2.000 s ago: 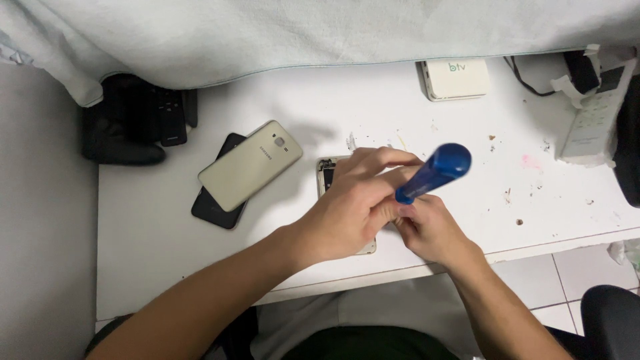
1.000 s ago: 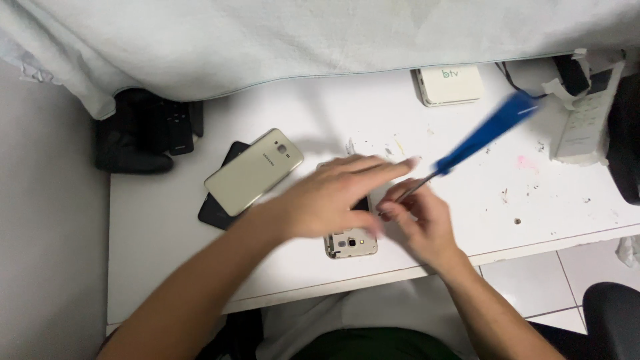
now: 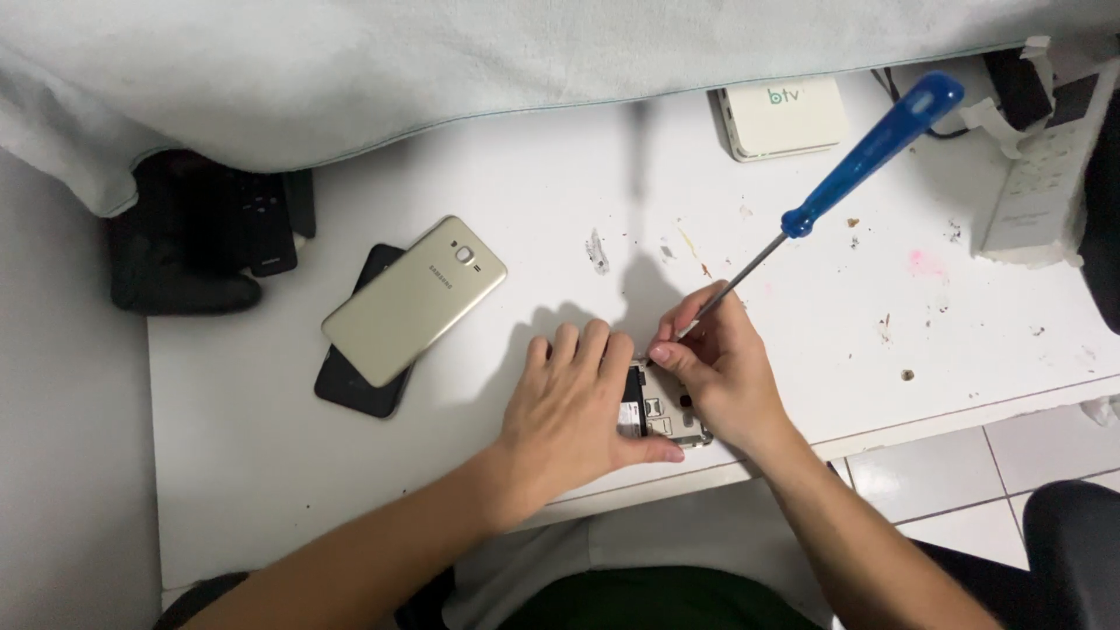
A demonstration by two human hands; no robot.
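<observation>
A smartphone with its back cover off [image 3: 669,407] lies near the table's front edge, its inner frame and part of a battery showing. Over its left part rests my left hand [image 3: 577,402], fingers on the far side and thumb along the near side, holding it. My right hand [image 3: 722,363] pinches the shaft of a blue-handled screwdriver [image 3: 875,153] low down. The screwdriver leans up to the right; its tip is hidden by my fingers at the phone's far edge. To the left, a gold Samsung phone back cover [image 3: 416,302] lies across a black smartphone [image 3: 363,385].
A white TV box [image 3: 783,122] stands at the back. A white remote control [image 3: 1041,188] and a black device with torn tape [image 3: 1018,87] are at the right. Black remote [image 3: 267,232] and dark padded object [image 3: 179,284] sit back left. Pale cloth [image 3: 437,70] hangs over the back edge.
The opened phone has turned, its camera end now to the right instead of toward me. My left hand has moved onto its left part, and the right hand's fingers hold the screwdriver shaft at its far edge.
</observation>
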